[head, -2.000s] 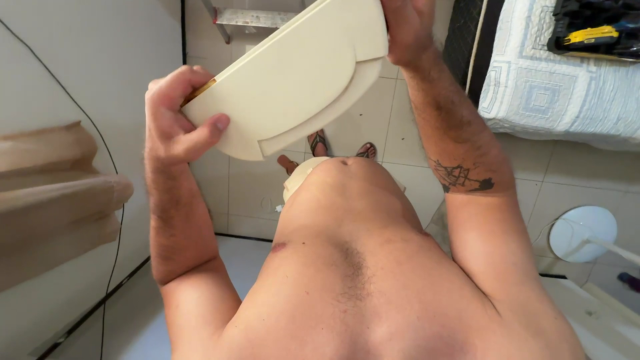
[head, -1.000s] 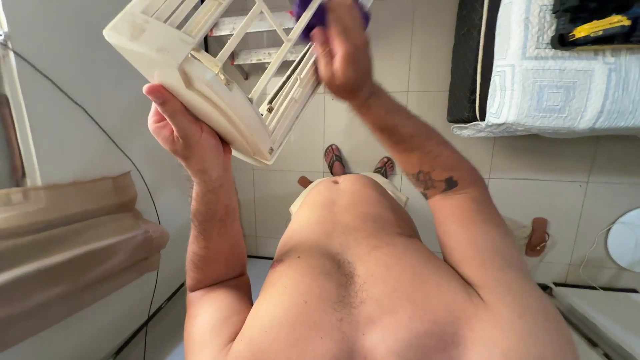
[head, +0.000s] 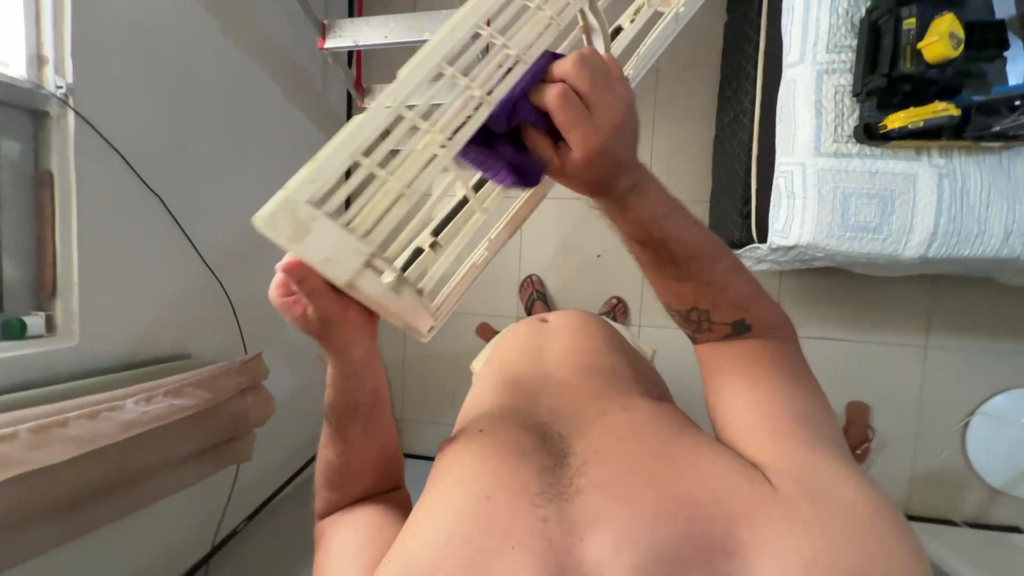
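A cream plastic slatted housing, seemingly an air conditioner cover (head: 320,240), is held tilted above the floor at the top middle. My left hand (head: 324,308) grips its lower left end, the thumb along the edge and the other fingers mostly hidden. Bunched in my right hand (head: 588,120) is a purple cloth (head: 512,140), which lies against the slats near the middle of the cover. The cover's far end runs out of view at the top.
A stepladder (head: 392,32) stands behind the cover. On the right, an open tool case (head: 876,72) with yellow tools rests on a quilted bed (head: 872,208). Brown fabric (head: 136,424) and a black cable (head: 172,212) are on the left. A sandal (head: 858,432) and a white round object (head: 996,440) are at the right.
The cover has been turned from its smooth outer face to its slatted side. My right hand, at the cover's edge two seconds ago, now has the purple cloth on the slats.
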